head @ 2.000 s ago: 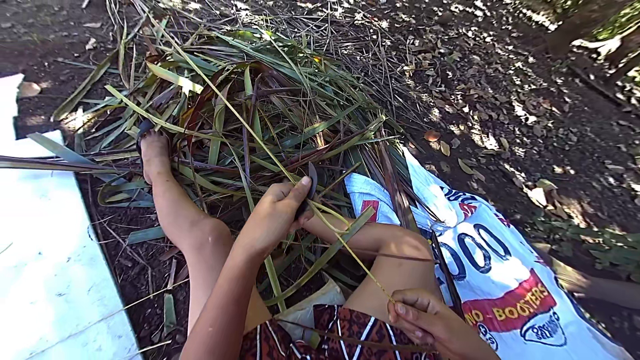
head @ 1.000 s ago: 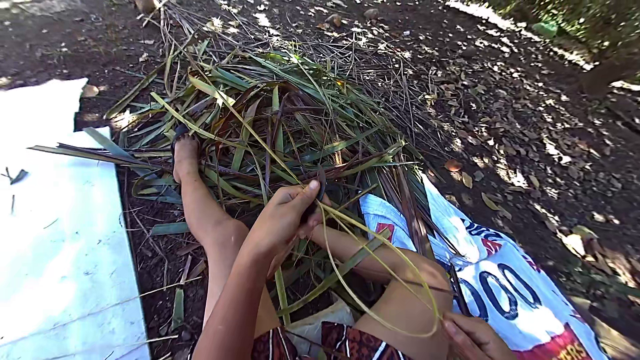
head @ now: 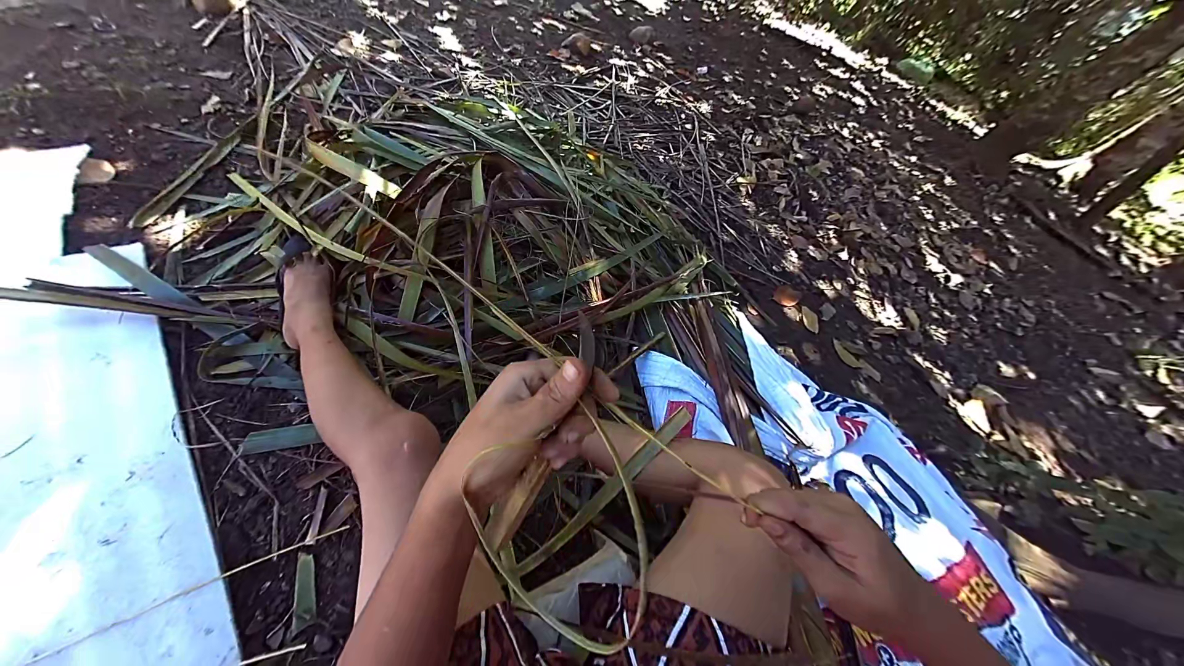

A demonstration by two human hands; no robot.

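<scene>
My left hand (head: 523, 416) is closed around a knife whose dark blade (head: 586, 342) points up past the fingers, with a thin leaf strip (head: 680, 455) pressed beside it. That strip runs taut down to my right hand (head: 814, 532), which pinches it between thumb and fingers. Another length, a curled yellow-green strip (head: 638, 518), loops from my left hand down over the lap. The knife's handle is hidden in the fist. Beyond the hands lies a heap of long green and brown leaf strips (head: 481, 213).
A white sheet (head: 83, 462) lies on the ground at left. A printed white and blue woven sack (head: 888, 462) is at right, beside my bent leg. My bare leg (head: 370, 416) stretches toward the heap. Dry leaves (head: 832, 259) litter the dark soil, with a tree trunk (head: 1110, 139) at upper right.
The strip between the hands was taut, then sagged in a large loop, and is now taut again with a separate curl below my left hand. My left hand stays closed on the knife.
</scene>
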